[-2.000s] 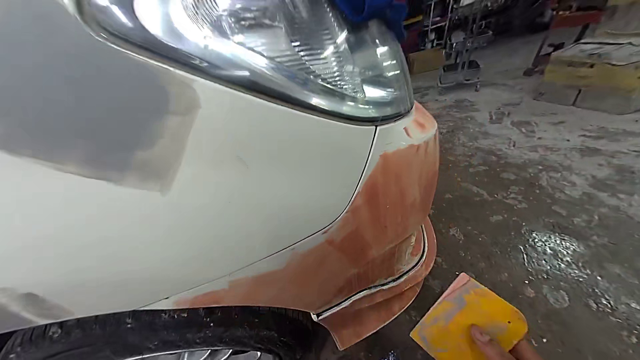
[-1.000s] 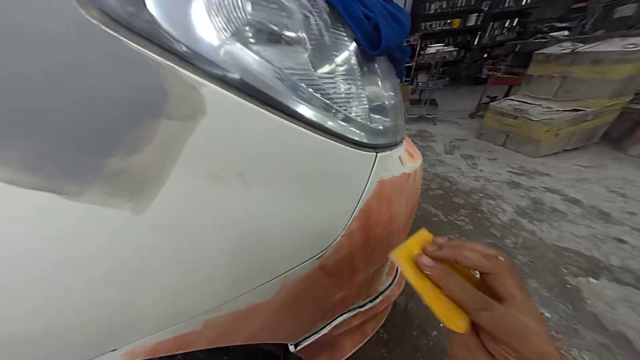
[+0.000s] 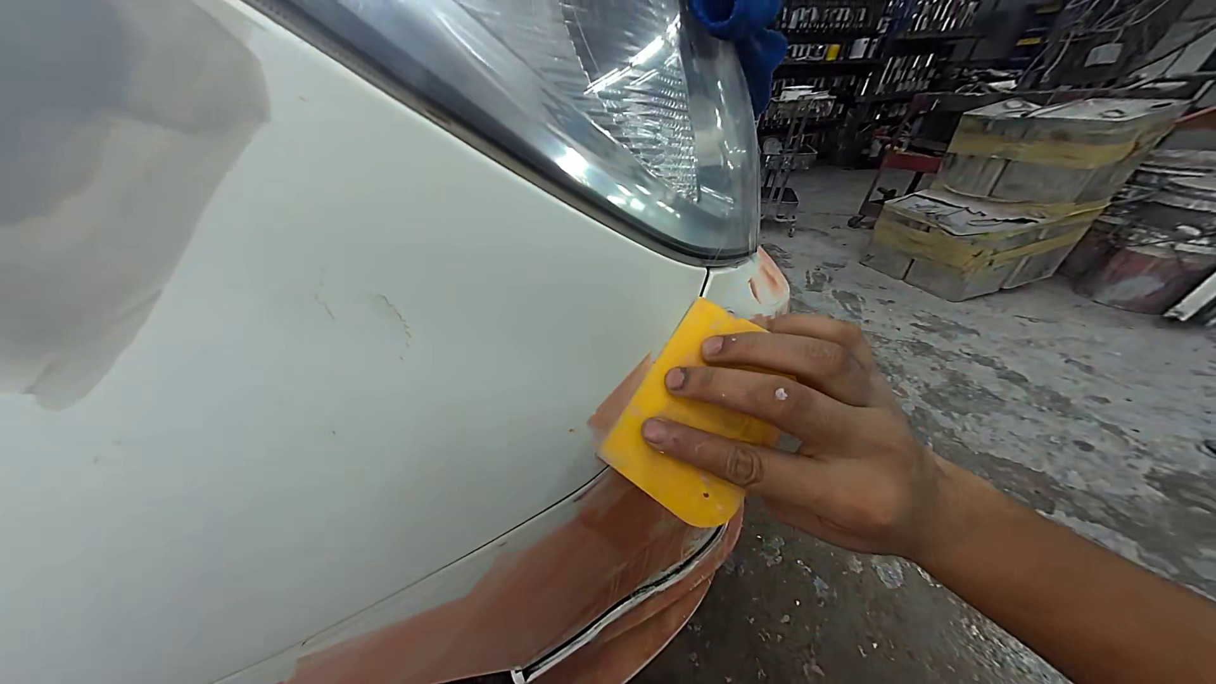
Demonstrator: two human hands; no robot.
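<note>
My right hand (image 3: 817,427) holds a yellow plastic spreader (image 3: 689,437), three fingers spread over its face. The spreader lies against the corner of the car's bumper, its left edge by the seam with the white fender (image 3: 427,332). Reddish-brown filler (image 3: 560,570) covers the bumper on both sides of the seam's lower part near the spreader. Above is the clear headlight (image 3: 627,114), with a blue cloth (image 3: 750,47) at its right edge. A grey patch (image 3: 104,171) marks the fender at upper left. My left hand is not in view.
Taped boxes (image 3: 988,237) are stacked on the stained concrete floor (image 3: 931,380) at right, beside large buckets (image 3: 1149,228). A small wire cart (image 3: 784,161) and shelves with cans (image 3: 874,47) stand behind. A black-and-white trim strip (image 3: 617,608) runs along the lower bumper.
My right hand has moved from beside the bumper onto its corner with the yellow spreader, which now lies against the panel. The view has moved closer to the fender.
</note>
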